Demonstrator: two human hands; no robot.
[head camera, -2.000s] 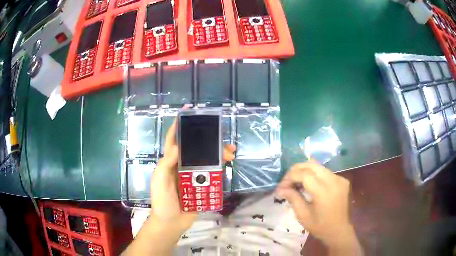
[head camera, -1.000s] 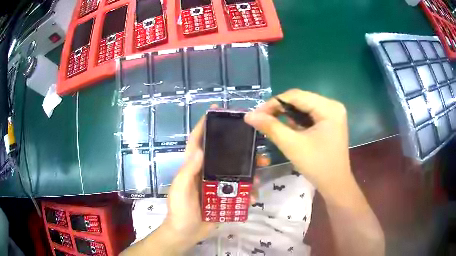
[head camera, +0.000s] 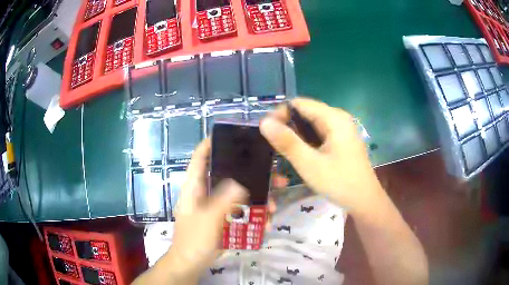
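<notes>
A red keypad phone with a dark screen is upright in front of me, a little blurred. My left hand holds it from the left side and below, with the thumb over the lower left of the screen. My right hand has its fingertips at the phone's top right corner. A thin dark item is held in the right hand's fingers; I cannot tell what it is. Behind the phone lies a clear lens tray with dark-framed pockets, partly hidden by my hands.
A red phone tray holding phones lies at the back left. Stacked clear lens trays are at the right. A white bottle and a white wipe are at the left. Another red tray is below the bench edge.
The left thumb has come over the lower screen and the phone has shifted slightly left. The right hand, away from the phone two seconds ago, is at its top right corner with a dark item.
</notes>
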